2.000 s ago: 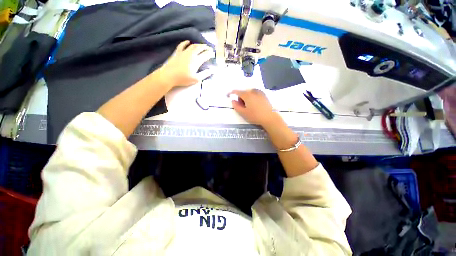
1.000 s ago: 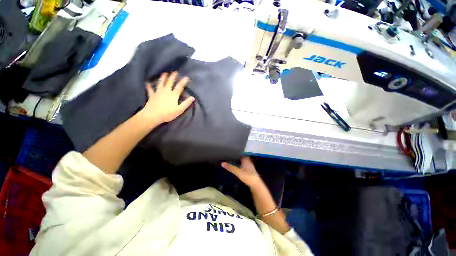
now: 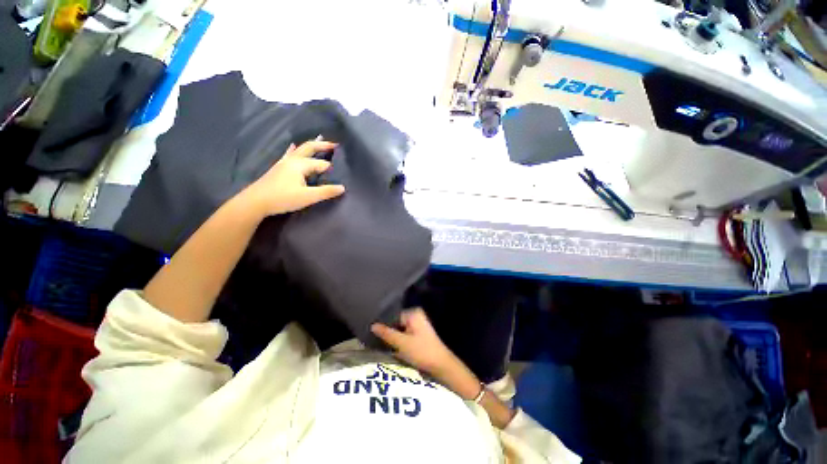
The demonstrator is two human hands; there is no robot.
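A dark grey garment panel [image 3: 349, 245] lies on the left part of the table and hangs over the front edge towards my lap. My left hand [image 3: 295, 181] lies on the middle of the panel, fingers spread a little, with a fold beside the fingertips. My right hand [image 3: 413, 337] is below the table edge and pinches the panel's lower corner between thumb and fingers. The white sewing machine [image 3: 580, 63] stands to the right. Its presser foot and needle [image 3: 464, 100] have no panel under them. The panel's underside is hidden.
A small dark grey cut piece [image 3: 540, 133] and thread snips [image 3: 607, 194] lie under the machine arm. Red-handled scissors [image 3: 729, 234] and striped trim [image 3: 767, 249] lie at the right end. Folded dark cloth [image 3: 98, 113] is at the left. Crates stand below, one red [image 3: 45, 381].
The panel has come away from the needle, towards me, and now hangs over the table edge. My right hand has left the machine bed and taken the panel's lower corner. My left hand has moved left.
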